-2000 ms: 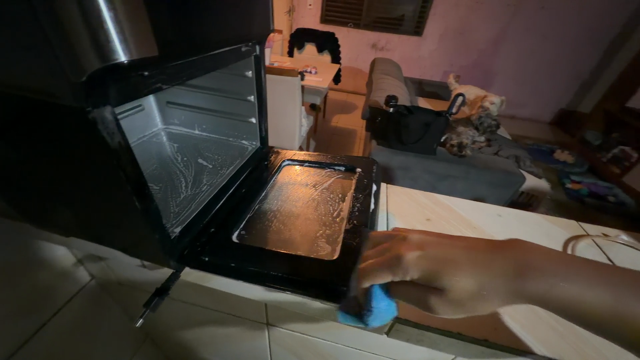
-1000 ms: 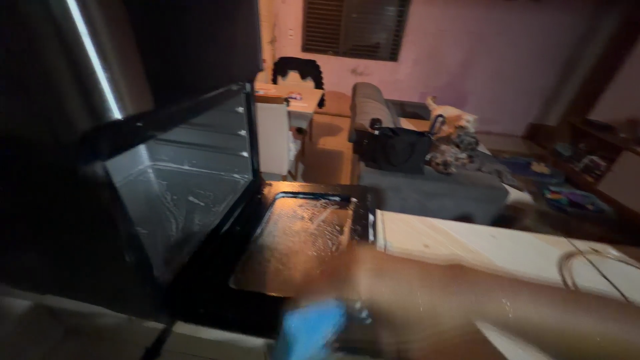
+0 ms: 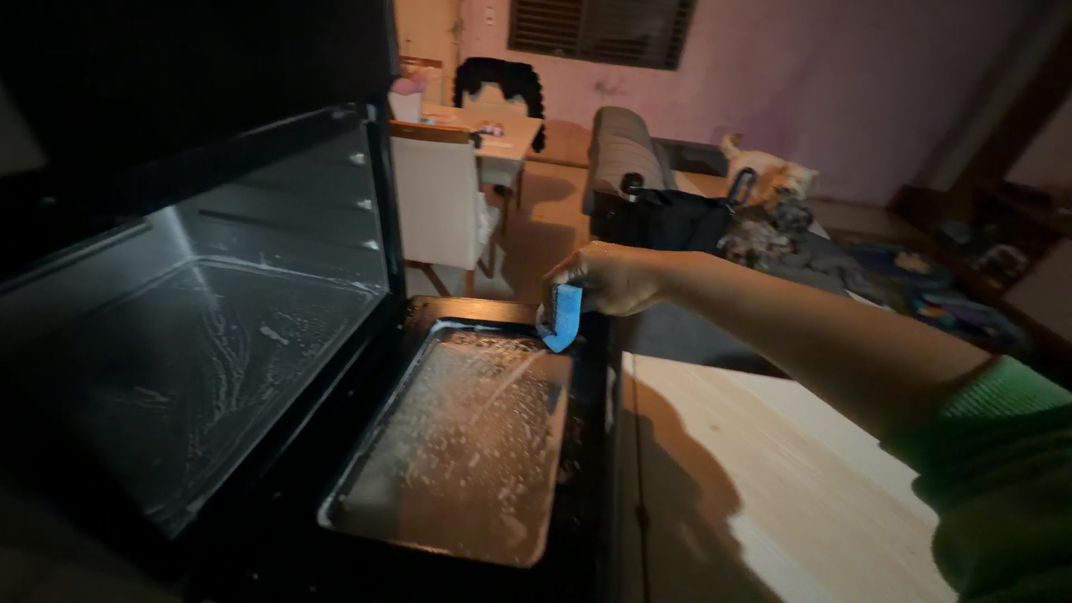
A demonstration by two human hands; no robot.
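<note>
My right hand is closed around a blue sponge at the far right corner of the lowered oven door. The sponge's lower end meets the edge of the door's glass panel, which is wet and streaked with suds. Left of the door, the oven cavity stands open, with whitish foam streaks over its floor and side rails on its wall. A green sleeve covers my right forearm near the elbow. My left hand is out of the frame.
A pale wood-look countertop runs right of the door. Beyond it stand a grey sofa with a black bag, a light-coloured dog and crumpled cloth on it. A white chair and a small table are behind the oven.
My right hand has moved with the sponge from the door's near right corner to its far right corner. The view has come closer to the oven.
</note>
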